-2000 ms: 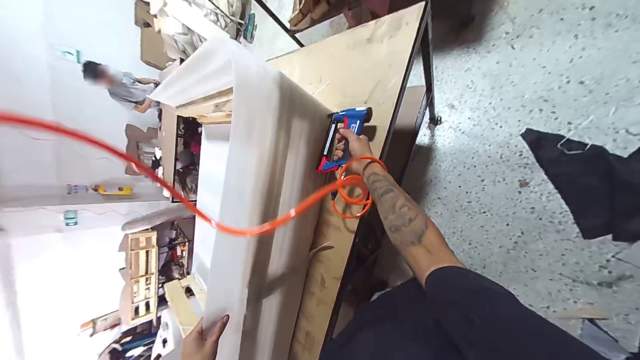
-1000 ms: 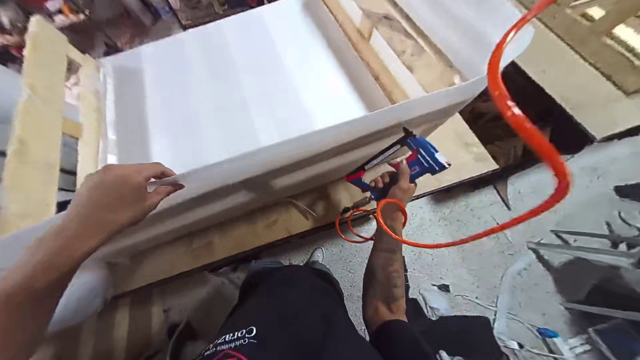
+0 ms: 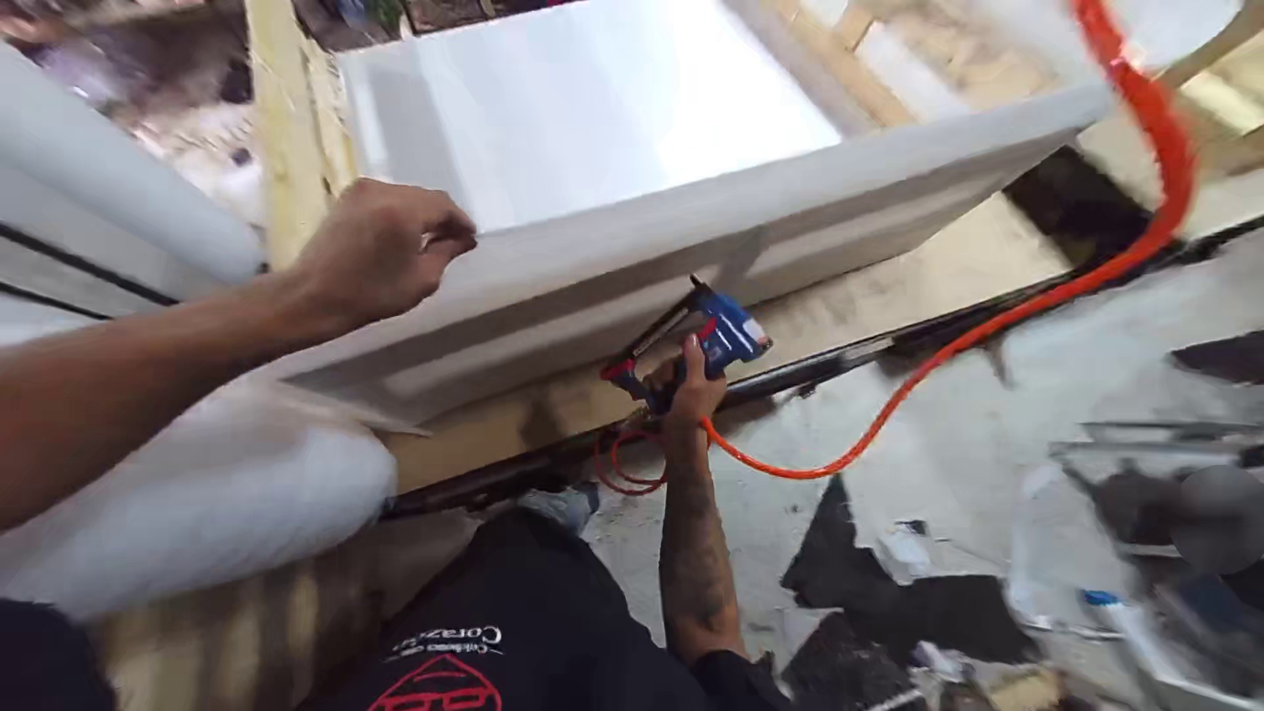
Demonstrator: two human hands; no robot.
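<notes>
My right hand (image 3: 694,380) grips a blue pneumatic staple gun (image 3: 729,334) with red parts, its nose close to the side of a wooden frame covered in white sheeting (image 3: 592,237). A bright orange air hose (image 3: 918,380) runs from the gun's handle, coils below it and sweeps up to the right. Above the covered frame's near edge, my left hand (image 3: 395,242) is bent with thumb and fingertips together; a small pale bit shows between them, too unclear to name. Whether it touches the sheeting cannot be told.
The frame rests on a wooden tabletop (image 3: 474,449) with a dark metal edge. A bulky white roll (image 3: 247,494) lies at the lower left, beside upright timber (image 3: 279,118). Dark fabric scraps (image 3: 918,602) and metal pieces (image 3: 1165,434) lie on the floor at right.
The view has swung round since the earliest frame. My left hand held the sheeting's edge a second ago and is now raised near it. The staple gun stays in my right hand.
</notes>
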